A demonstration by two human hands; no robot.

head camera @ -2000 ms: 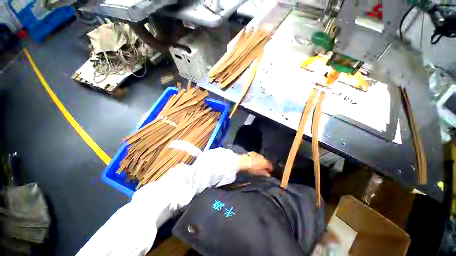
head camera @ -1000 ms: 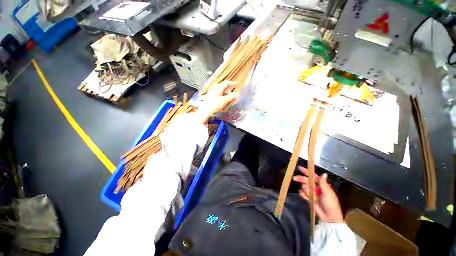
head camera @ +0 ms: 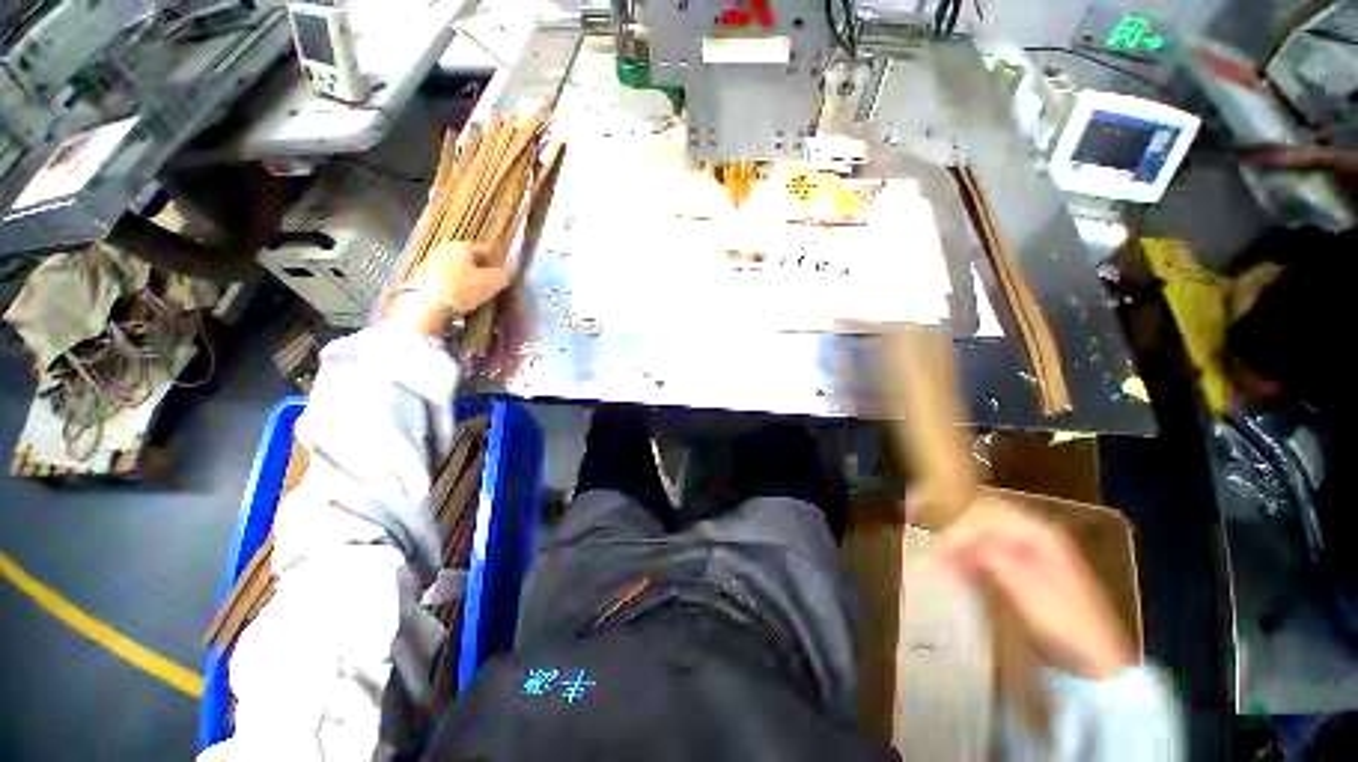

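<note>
A pile of brown straps (head camera: 474, 179) lies on the left of the metal table. My left hand (head camera: 459, 280) rests on the near end of this pile; whether its fingers grip a strap is hidden. My right hand (head camera: 1035, 573) is blurred, over the open carton (head camera: 1117, 551) below the table's front edge. It holds brown straps (head camera: 931, 417), also blurred, that reach up to the table edge. The white sewing template (head camera: 879, 276) with black handwriting and yellow pieces (head camera: 812, 191) lies under the machine head (head camera: 737, 90).
A blue bin (head camera: 514, 506) with straps stands left of my legs. More straps (head camera: 1016, 298) lie on the table's right side. A control panel (head camera: 1127, 146) with a lit screen stands at the right. Fabric pieces with cords (head camera: 97, 335) lie at the far left.
The view has turned right. The two straps hanging from the template are gone from there. My right hand, open before, now holds straps over the carton. My left hand remains at the pile.
</note>
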